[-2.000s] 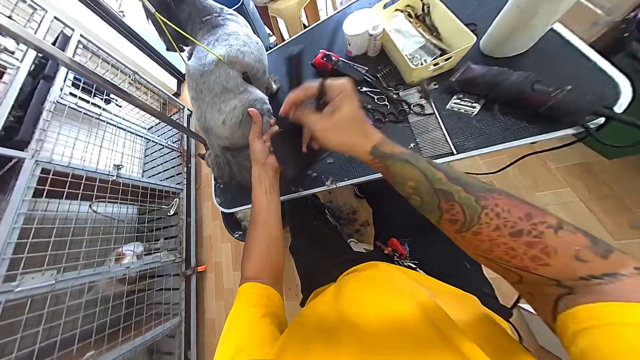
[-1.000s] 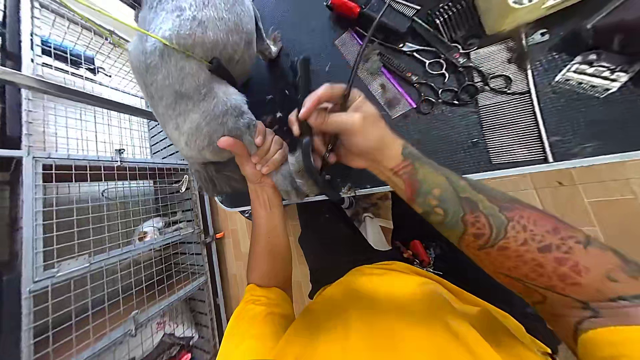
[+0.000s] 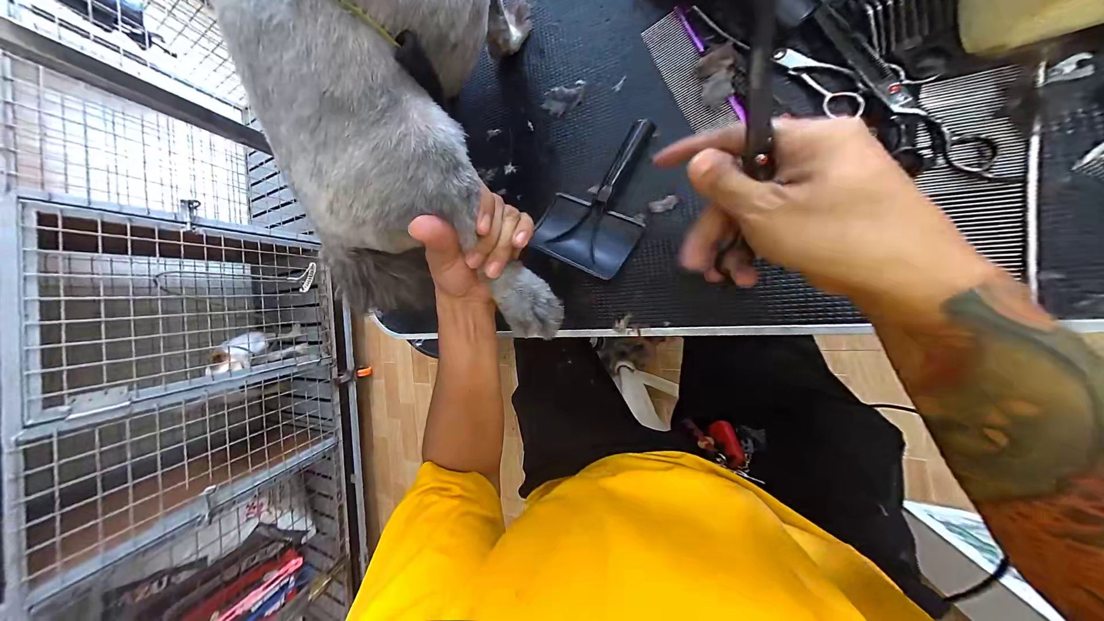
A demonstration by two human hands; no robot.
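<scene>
A grey-coated dog (image 3: 371, 147) stands at the upper left on a black ribbed grooming table (image 3: 569, 95), its head out of view. My left hand (image 3: 470, 241) is around its hind leg just above the paw (image 3: 526, 302), thumb out to the left. In my right hand (image 3: 776, 198) are dark grooming scissors (image 3: 759, 95), blades pointing up, a finger through the lower ring; whether the blades are apart is unclear. A black slicker brush (image 3: 595, 216) lies between my hands. A metal comb with a purple spine (image 3: 681, 65) lies above my right hand.
More scissors (image 3: 828, 86) and a wide steel comb (image 3: 983, 172) lie at the upper right, below a pale yellow basket (image 3: 1026, 26). Wire cages (image 3: 172, 302) stand along the left, with a small white animal (image 3: 250, 349) inside one. Hair clippings (image 3: 565, 99) lie on the table.
My right hand has moved right, away from the dog's leg, with the scissors in it. The slicker brush now shows fully. My left hand stays at the leg. The view has come closer to the table.
</scene>
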